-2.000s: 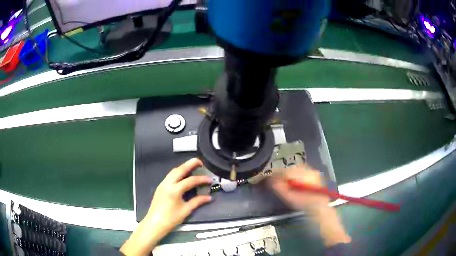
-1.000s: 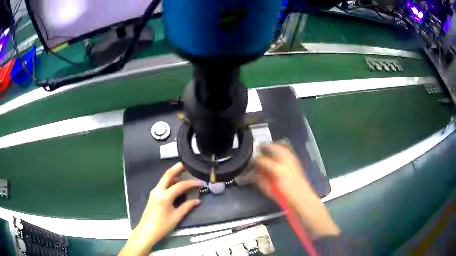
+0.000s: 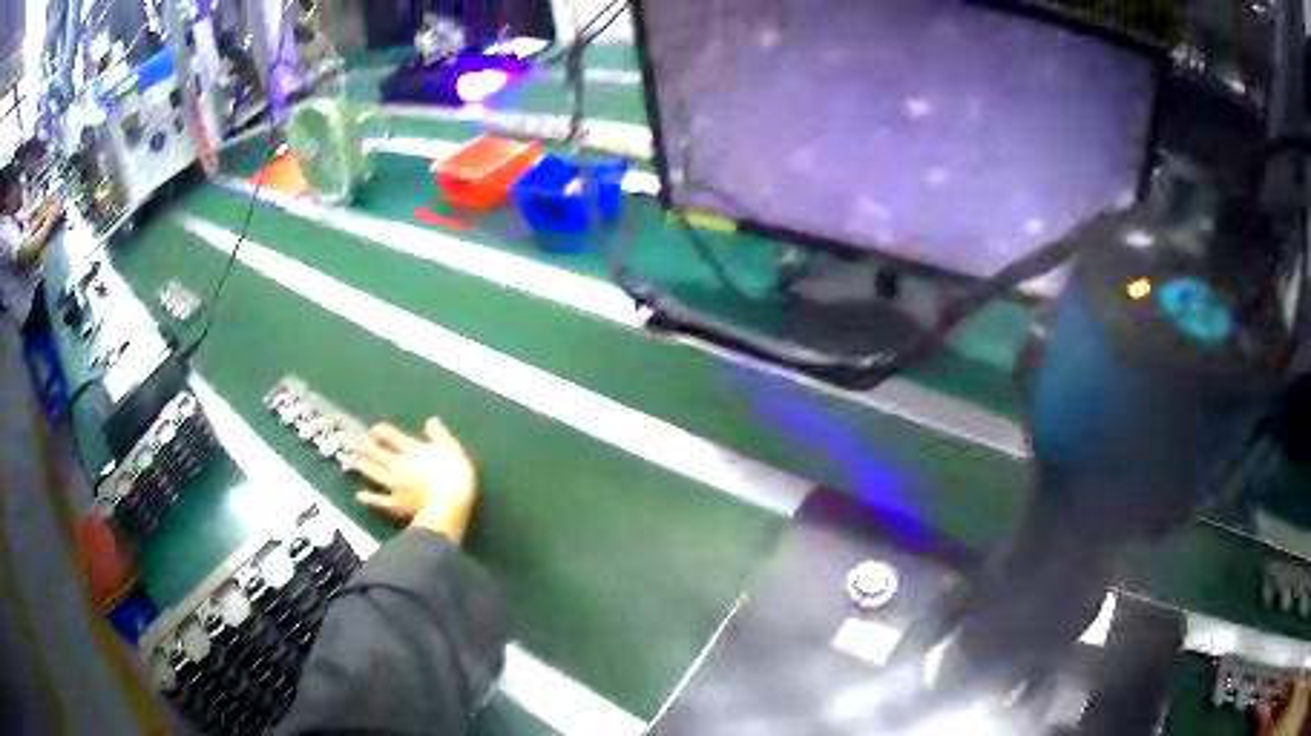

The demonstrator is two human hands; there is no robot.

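Observation:
My left hand (image 3: pixel 417 475) reaches out over the green belt at the left, fingers spread, at the near end of a tabbed metal strip (image 3: pixel 309 414). Its fingertips touch or cover that end; I see no clear grip. My right hand (image 3: pixel 1294 713) is only a sliver, cut off by the lower right edge, with a bit of the red brush (image 3: pixel 1271 707) in it. Another tabbed strip (image 3: pixel 1239 682) lies beside it. The blue microscope (image 3: pixel 1100 374) stands at the right, blurred, over its dark base (image 3: pixel 776 647).
Ribbed dark trays (image 3: pixel 252 640) lie at the lower left, near my left sleeve. Behind are a red bin (image 3: pixel 486 170), a blue bin (image 3: pixel 558 201), a green fan (image 3: pixel 328 148), cables and the monitor (image 3: pixel 906 130). A person (image 3: pixel 26 230) is at the far left.
The view has swung left. My left hand has left the microscope base and moved out to a strip on the belt. My right hand has left the base and is almost out of view.

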